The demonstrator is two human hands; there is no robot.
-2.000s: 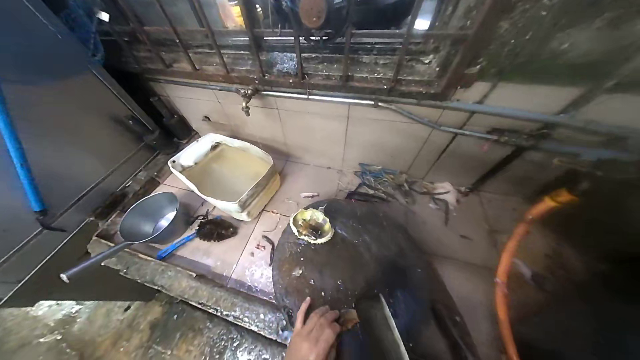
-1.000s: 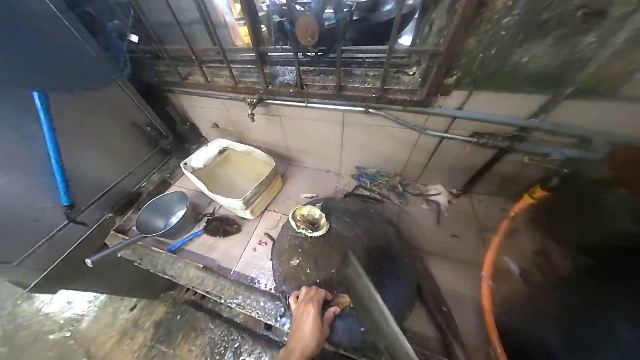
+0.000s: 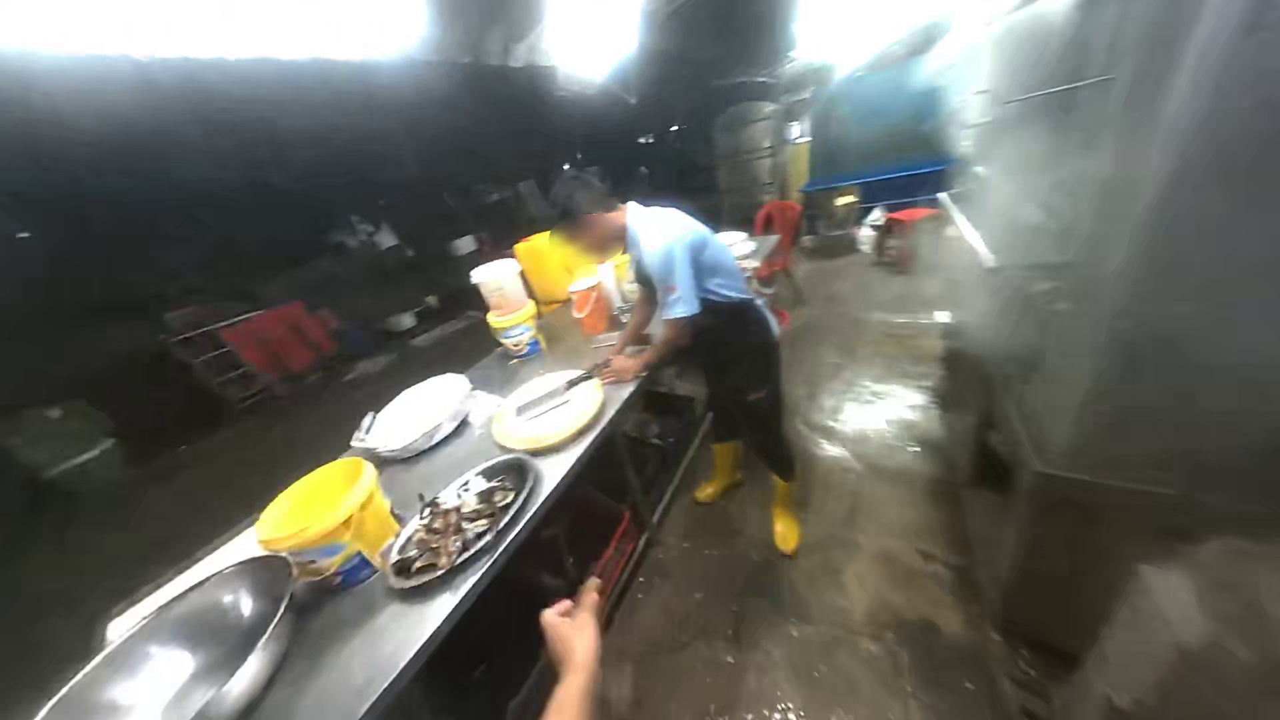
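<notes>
My left hand (image 3: pixel 573 630) is at the lower middle of the view, beside the near edge of a long metal table (image 3: pixel 365 640); its fingers look curled, and blur hides whether anything is in them. My right hand is out of the picture. Nearest to the visible hand on the table is an oval metal tray (image 3: pixel 465 520) of what looks like cut fish or shellfish pieces. Behind it lies a round pale chopping board (image 3: pixel 548 410) with a cleaver (image 3: pixel 550 395) on it. A yellow bucket (image 3: pixel 330 515) stands left of the tray.
A person (image 3: pixel 690 290) in a light blue shirt and yellow boots leans over the table's far part. A large metal bowl (image 3: pixel 180 650) and a covered white basin (image 3: pixel 415 415) are on the table. Wet floor (image 3: pixel 860 600) runs along the right, with red stool (image 3: pixel 905 235) farther off.
The view has swung from the round dark block by the tiled wall to a long metal table and a person. The hand resting on that block earlier is now raised off it.
</notes>
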